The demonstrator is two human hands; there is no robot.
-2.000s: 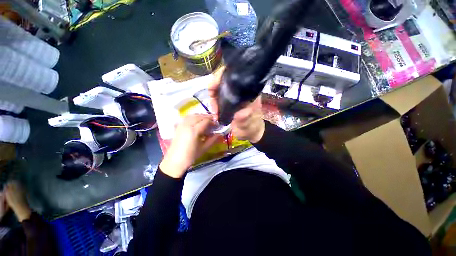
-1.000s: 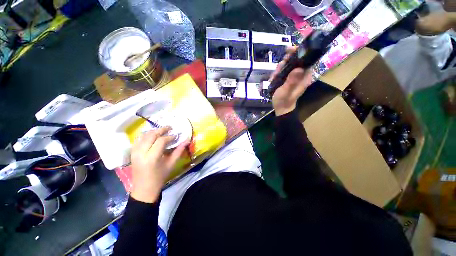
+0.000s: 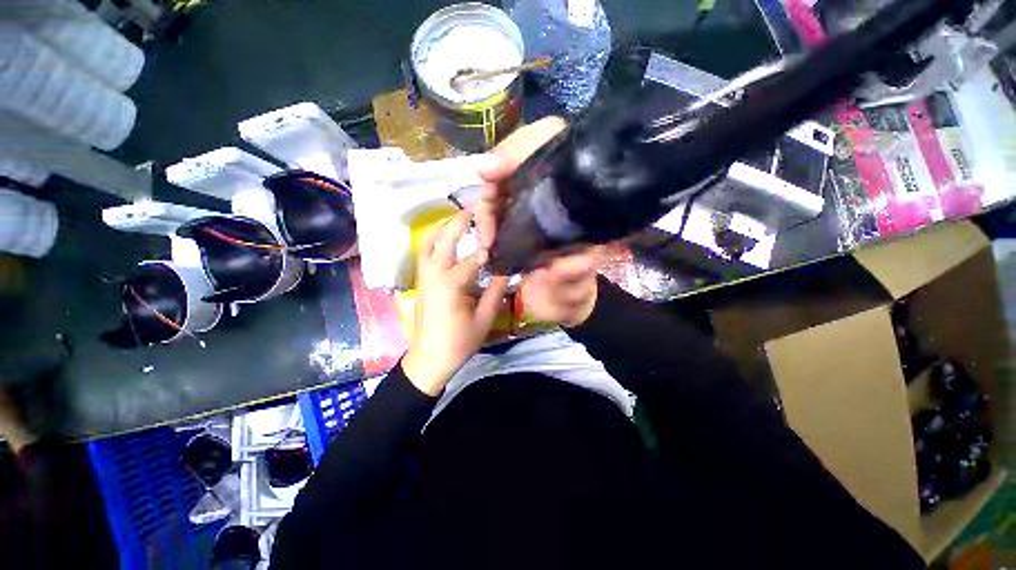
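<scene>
My right hand is wrapped around the black electric screwdriver, which is large and close to the camera and hides part of the hand. Its lower end is over the work. My left hand rests on the white camera housing part, its fingers close to the screwdriver's end. The white mounting arm lies on the yellow jig, mostly covered by hands and tool. The screwdriver tip and any screw are hidden.
Several white-and-black camera units stand at left. An open tin with a stick is behind the jig. Screw feeders are at right, partly hidden. A carton with black domes is lower right. A blue crate is below the bench.
Since one second ago, my right hand has brought the screwdriver from beside the feeders back over the jig. My left hand remains at the work. The camera view has shifted.
</scene>
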